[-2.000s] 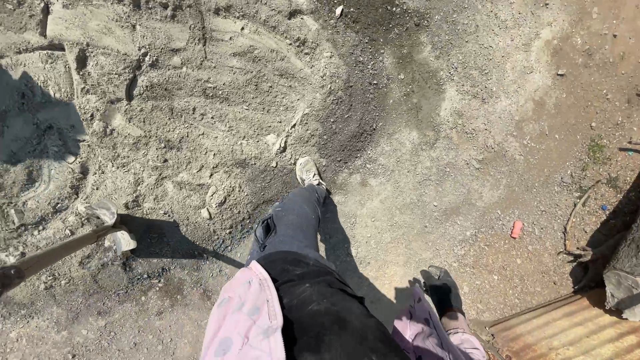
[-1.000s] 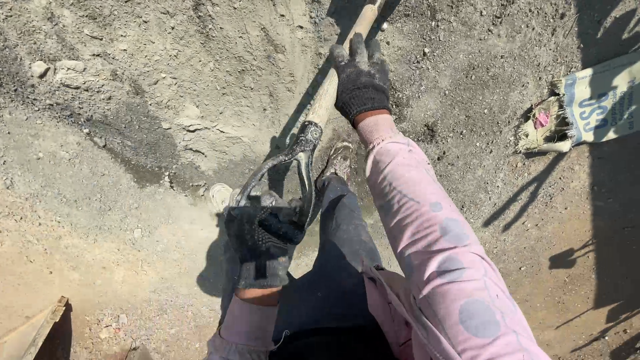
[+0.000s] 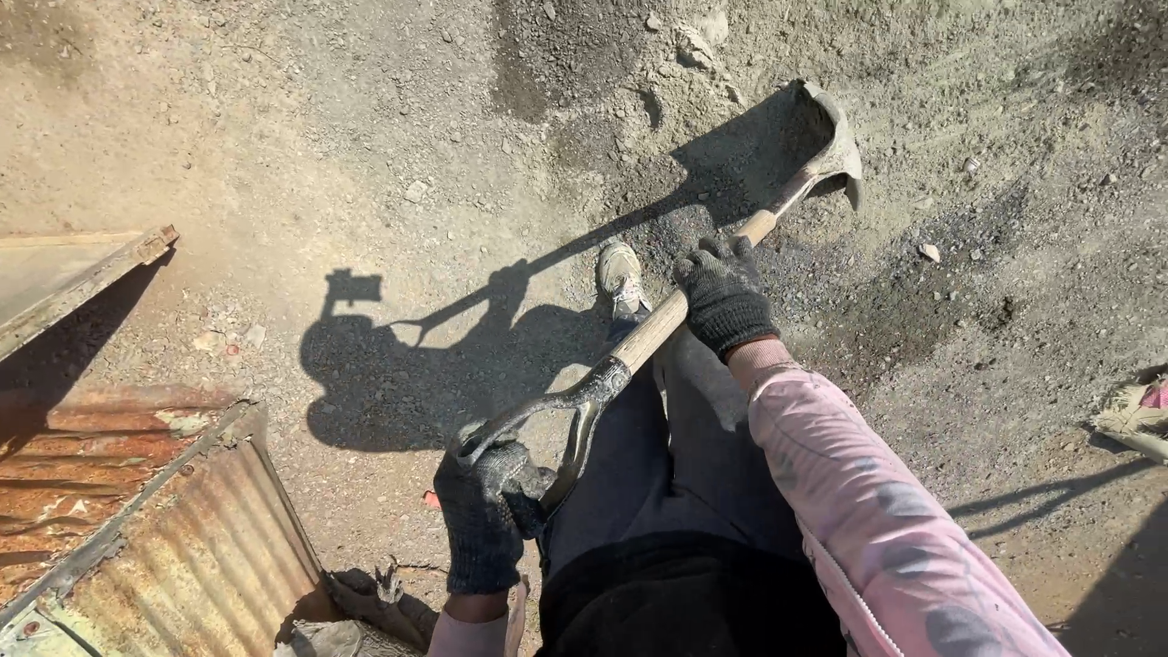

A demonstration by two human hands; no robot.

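A shovel (image 3: 659,328) with a wooden shaft and a dark D-shaped handle slants from lower left to upper right in front of my legs. My left hand (image 3: 488,506), in a dark knitted glove, grips the D-handle at its end. Farther up, my right hand (image 3: 725,297), gloved alike, is closed around the wooden shaft. The shovel's metal blade (image 3: 835,151) is seen nearly edge-on at the upper right, over grey gravelly ground (image 3: 912,301). Whether the blade touches the ground or carries anything, I cannot tell.
Rusty corrugated metal sheets (image 3: 182,538) fill the lower left, with a wooden-edged board (image 3: 87,283) above them. A crumpled piece of material (image 3: 351,634) lies beside the sheets. My shoe (image 3: 622,278) stands on the gravel. Part of a sack (image 3: 1136,415) shows at the right edge.
The view has swung round strongly. Two seconds ago neither of my hands was in sight; a second ago both were at the shovel, and its blade, out of view then, now shows.
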